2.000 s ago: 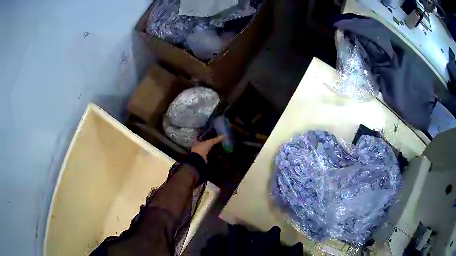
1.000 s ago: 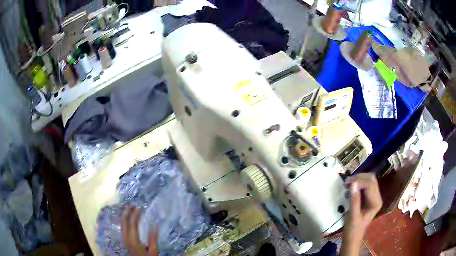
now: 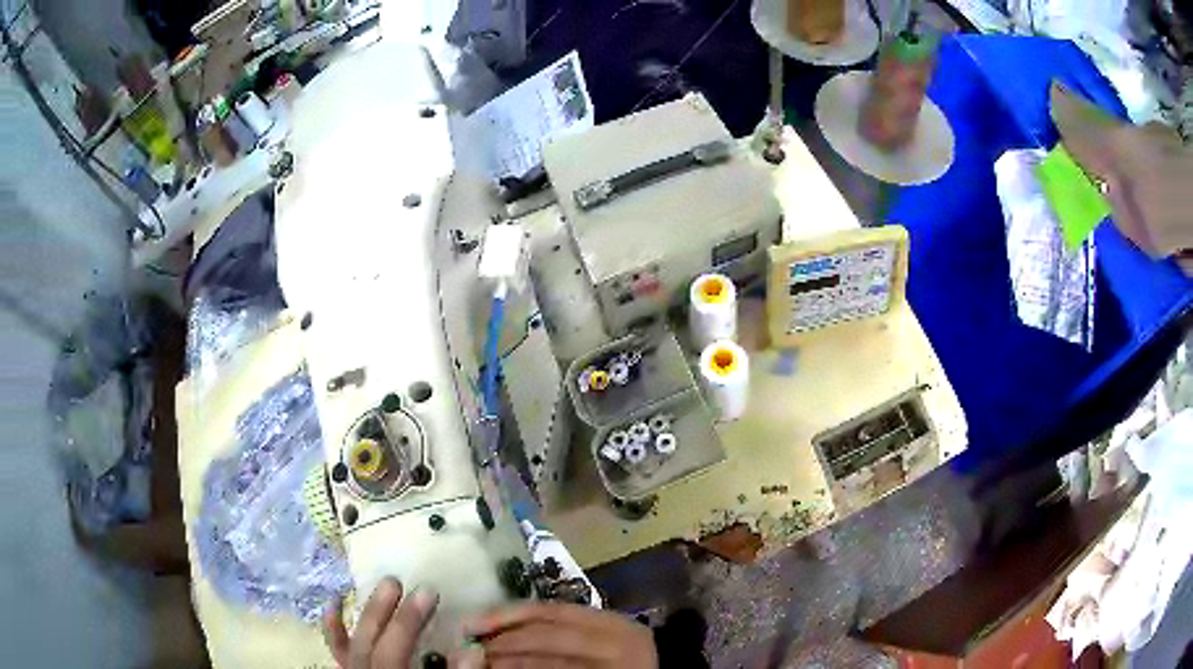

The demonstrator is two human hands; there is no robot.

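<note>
The cream-white sewing machine head (image 3: 373,275) runs down the left-centre of the view. My left hand (image 3: 381,627) is at its near end, fingers spread, partly cut off by the bottom edge; nothing shows in it. My right hand (image 3: 563,638) lies just to its right, over the same end, fingers close together and pointing left. Whether it holds something small is unclear. Bagged grey-lilac pieces (image 3: 268,503) lie on the table left of the machine.
Two white thread cones (image 3: 713,311), a bobbin tray (image 3: 648,444) and a control panel (image 3: 837,285) stand right of the machine. Behind is a grey-beige box (image 3: 667,209). Further right are a thread stand disc (image 3: 850,137), blue bin (image 3: 962,255) and white pieces (image 3: 1125,549).
The view has shifted right and closer over the machine. My left hand has left the bagged pieces for the machine's near end; my right hand has come beside it.
</note>
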